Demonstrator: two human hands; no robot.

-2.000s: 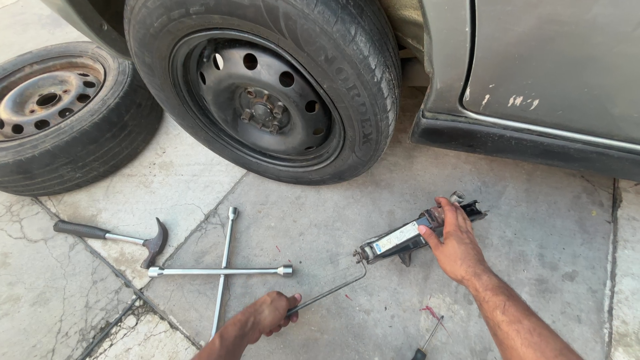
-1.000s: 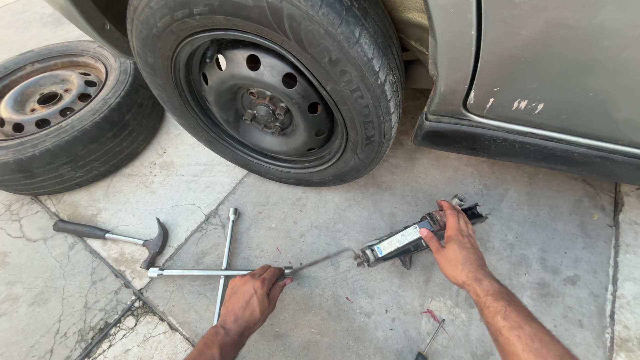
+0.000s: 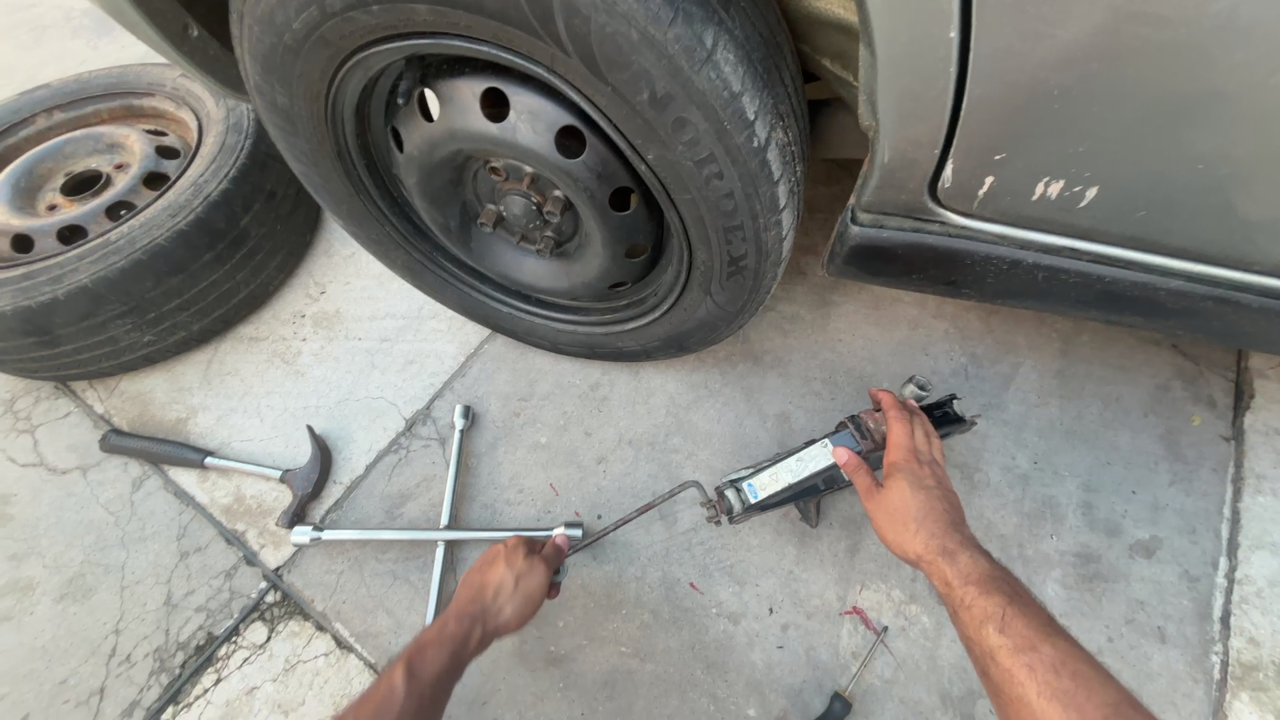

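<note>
A folded scissor jack [image 3: 800, 475] with a label lies on the concrete, right of the mounted wheel. My right hand [image 3: 910, 490] rests over its far part, fingers pressed on the body. My left hand [image 3: 510, 590] grips the end of a bent metal crank rod [image 3: 640, 515], whose other end meets the jack's screw end. Close by my left hand lies a chrome four-way lug wrench [image 3: 380, 535], partly hidden by that hand. At the jack's far end a small metal socket-like piece [image 3: 915, 387] shows beside my right fingers.
A car wheel [image 3: 740, 200] stands on the ground under the grey body, ahead of the black sill [image 3: 1000, 285]. A spare wheel [image 3: 150, 290] lies at the left. A claw hammer [image 3: 160, 449] is below it. A screwdriver [image 3: 835, 705] lies at the bottom edge.
My left hand has swung the crank around, first up and left, then back down a little toward me. My right hand has stayed on the jack.
</note>
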